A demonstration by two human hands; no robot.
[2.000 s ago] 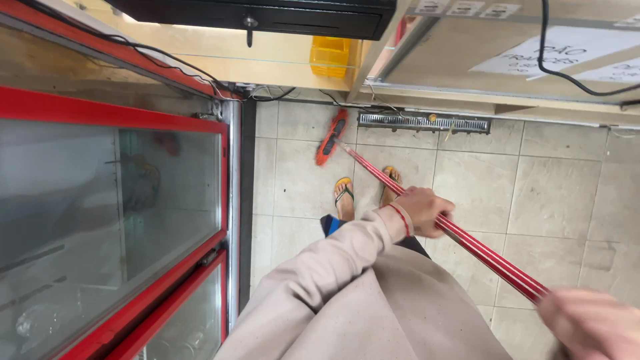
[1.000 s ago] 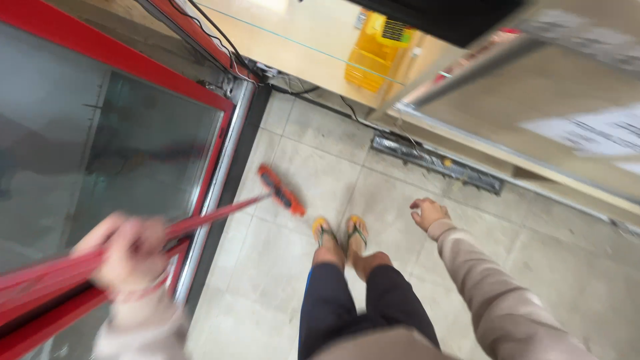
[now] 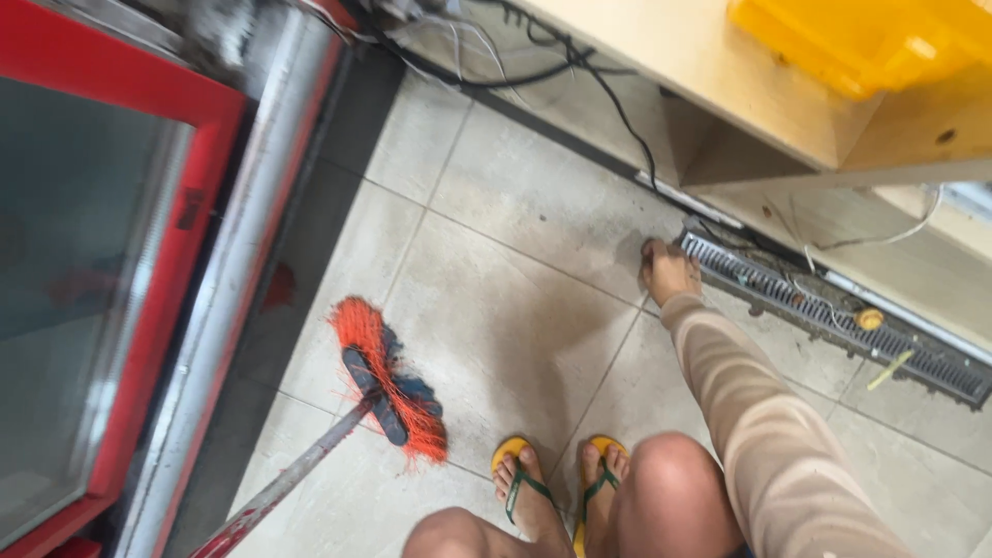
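My right hand [image 3: 671,271] reaches down to the tiled floor, at the left end of a metal drain grate [image 3: 821,310]; its fingers curl downward and their tips are hidden, so whether it holds anything does not show. A broom with orange bristles and a dark head [image 3: 376,395] lies on the floor to the left of my feet. Its worn red and grey handle [image 3: 287,480] runs out of view at the bottom left. My left hand is outside the picture. A yellow-green strip [image 3: 890,370] and a small round yellowish piece [image 3: 869,318] lie on the grate.
A red-framed glass door [image 3: 167,310] with a metal edge stands along the left. Black cables [image 3: 612,93] hang down by the wall at the top. A wooden shelf unit [image 3: 759,116] with a yellow plastic container [image 3: 860,39] overhangs the grate. My feet in yellow flip-flops [image 3: 511,449] are below centre.
The view has dropped much closer to the floor, with my knees bent. My right hand has gone down beside the grate. My left hand, earlier around the broom handle, has left the view.
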